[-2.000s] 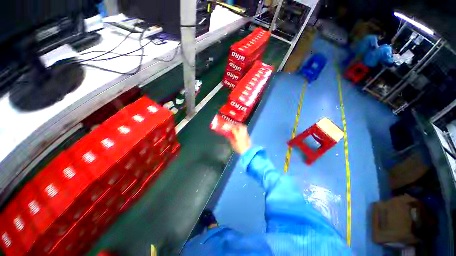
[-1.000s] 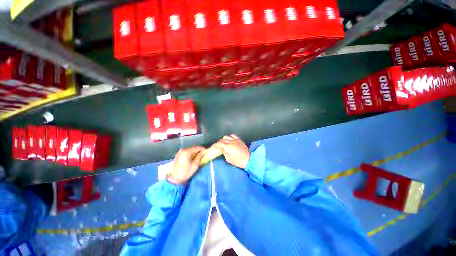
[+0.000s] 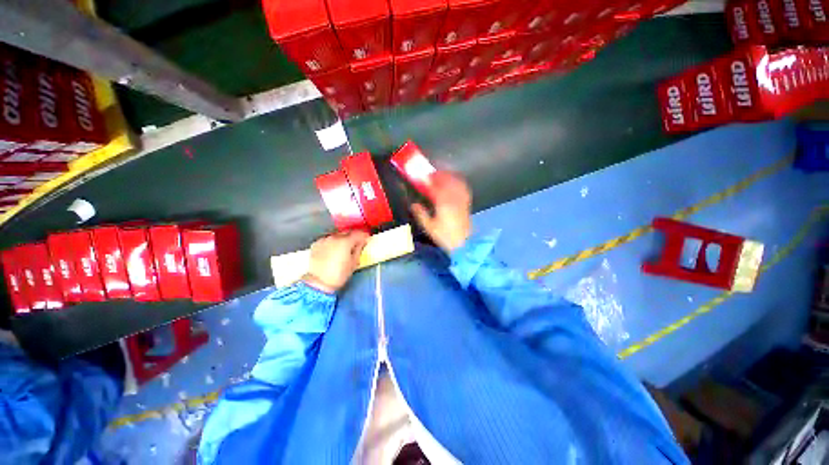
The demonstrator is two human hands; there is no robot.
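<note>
My left hand (image 3: 333, 262) holds a folded pale yellow sticker sheet (image 3: 387, 247) near the front of my smock, at the edge of the green belt. My right hand (image 3: 445, 211) is to its right, slightly blurred, with its fingers on a red retail box (image 3: 414, 166) that lies tilted on the belt. Two more red boxes (image 3: 368, 188) stand side by side just beyond the sheet. Whether a small sticker is on my right fingertips cannot be seen.
A row of red boxes (image 3: 127, 263) is on the belt (image 3: 273, 191) at left. Stacked red boxes (image 3: 436, 45) stand at the back, others (image 3: 718, 91) at right. Red stools (image 3: 704, 254) stand on the blue floor. A blue sleeve of another person (image 3: 54, 400) shows lower left.
The sheet is now spread wider in my left hand. My right hand has left it and moved forward to one red box, which is now apart from the other two. The left row appears longer.
</note>
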